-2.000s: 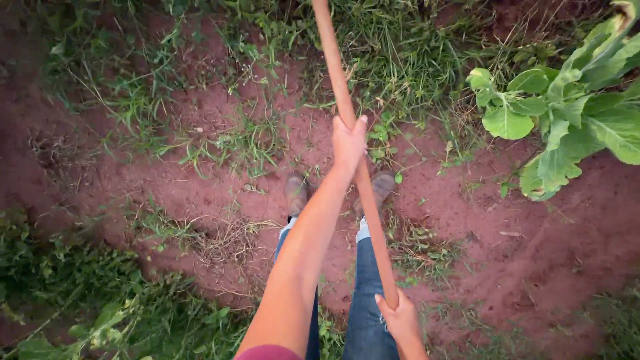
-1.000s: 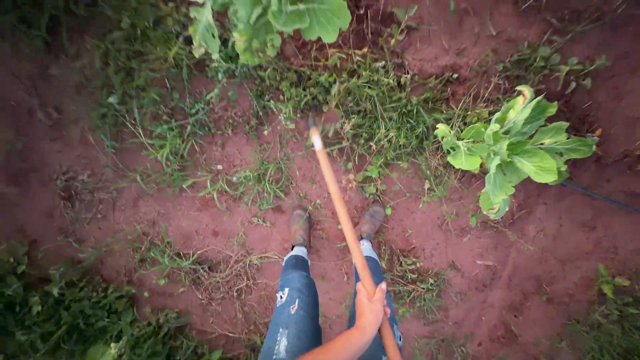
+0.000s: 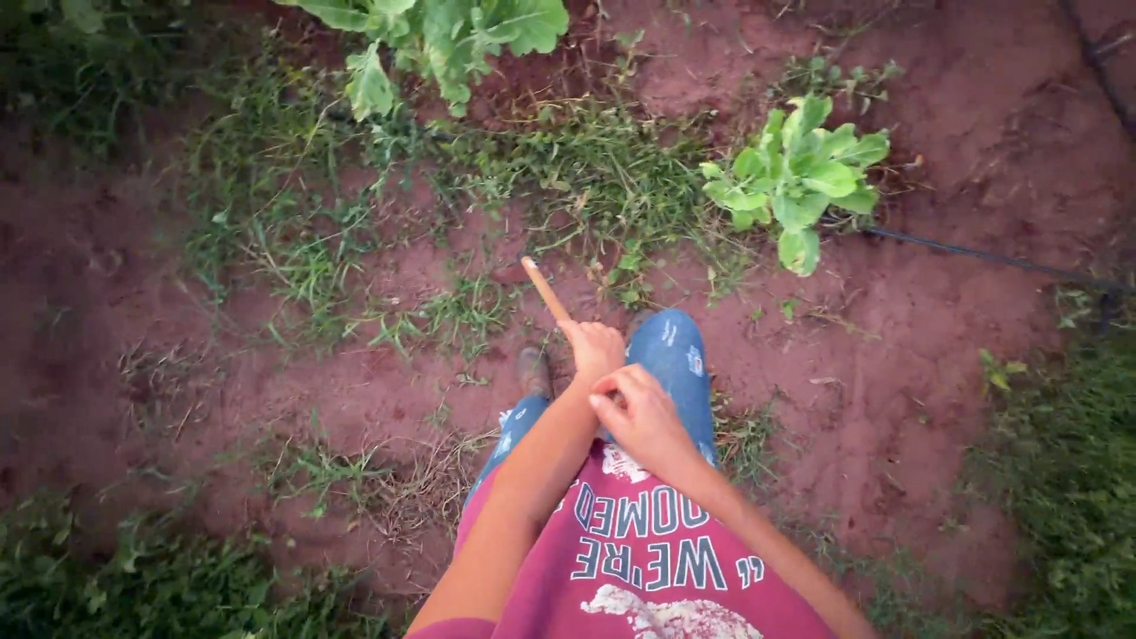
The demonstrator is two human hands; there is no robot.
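Observation:
My left hand is closed around the wooden handle of a long-handled tool, in front of my legs. The handle slants up and left to a dark end by the weeds; the tool's head cannot be made out. Just below and to the right, my right hand has curled fingers, close to my left wrist. Whether it holds the lower part of the handle is hidden.
Reddish soil surrounds my boots. Weeds grow ahead, with a leafy plant at right and a larger one at the top. A thin black line, perhaps tubing, runs right from the smaller plant.
Two seconds ago my hands were far apart on the handle; now they are close together. One second ago only one hand showed. My right knee has come up, and more of my shirt shows.

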